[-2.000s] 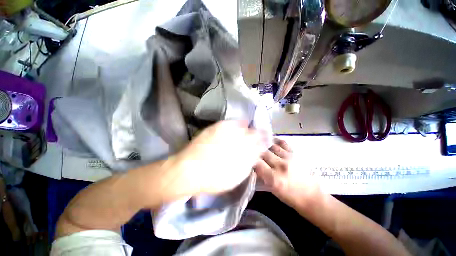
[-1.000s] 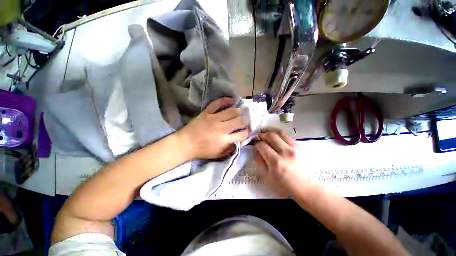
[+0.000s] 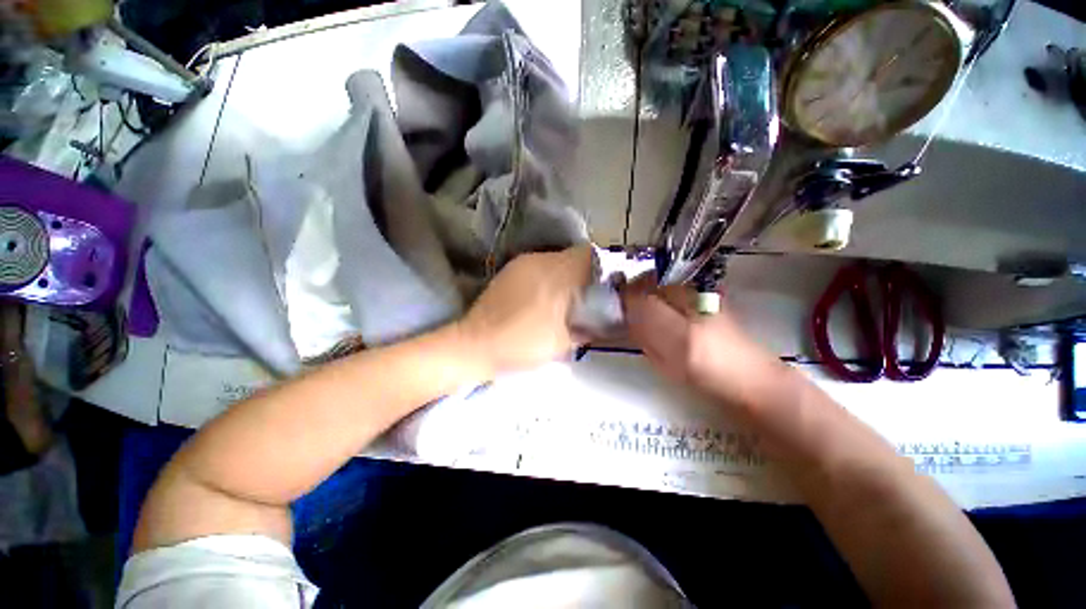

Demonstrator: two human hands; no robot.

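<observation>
A light grey garment (image 3: 345,238) lies heaped on the white table left of the needle area, with darker seams and folds. My left hand (image 3: 530,309) holds the garment's edge just left of the needle. My right hand (image 3: 667,327) is at the same edge, right beside my left hand, its fingers close to the presser foot; a small grey bit of cloth shows between the hands. The fingertips are blurred and partly hidden. The sewing machine head (image 3: 929,202) spans the top right, with a chrome bar (image 3: 732,155) above my right hand.
Red-handled scissors (image 3: 879,321) lie right of the needle. A printed ruler (image 3: 673,443) runs along the table's front edge. A purple radio (image 3: 72,238) stands far left. A dark-edged device (image 3: 1074,369) is at the far right. A person's arm (image 3: 22,381) shows at the left edge.
The cloth that hung over the table's front edge has moved up beneath my left arm. Both hands are closer together at the needle, and my right hand has moved up towards the presser foot.
</observation>
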